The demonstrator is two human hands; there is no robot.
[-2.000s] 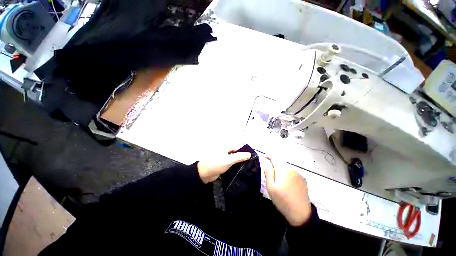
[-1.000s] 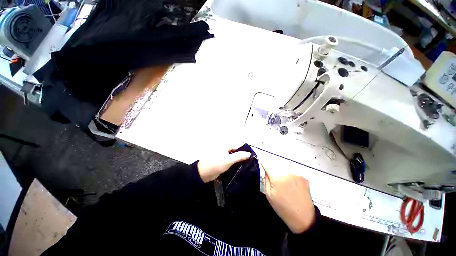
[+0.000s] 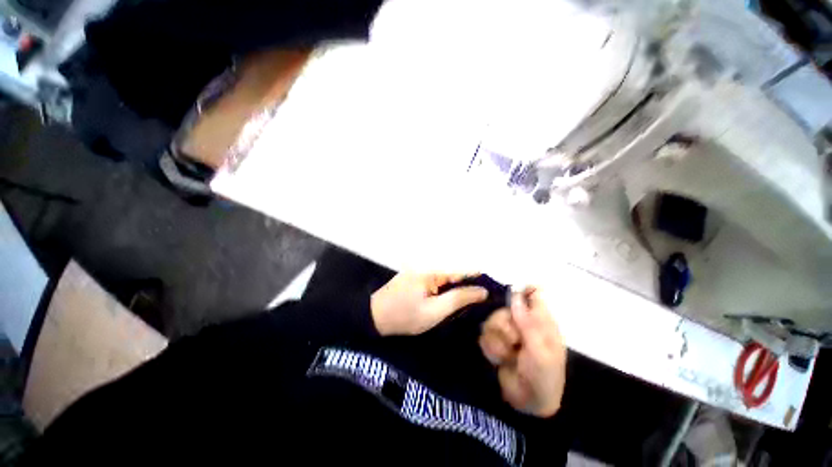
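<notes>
My left hand (image 3: 421, 304) holds a small dark garment piece (image 3: 491, 290) between thumb and fingers, just off the front edge of the white table (image 3: 365, 191). My right hand (image 3: 529, 351) pinches the right end of the same piece, its fingers curled. Most of the piece is hidden by the fingers or merges with my black clothing. The presser foot and needle area (image 3: 526, 175) of the sewing machine (image 3: 748, 173) is above and right of my hands, with no cloth seen under it. The frame is blurred.
A heap of black cloth (image 3: 164, 55) lies at the upper left, beside a brown board (image 3: 214, 132). A black box-like part (image 3: 681, 216) and a small dark tool (image 3: 674, 279) are under the machine arm. Red-handled scissors (image 3: 756, 374) lie at the right table edge.
The view has shifted, so the machine and scissors sit farther right. My right hand has turned and its fingers have curled at the cloth. The cloth piece shows less between my hands.
</notes>
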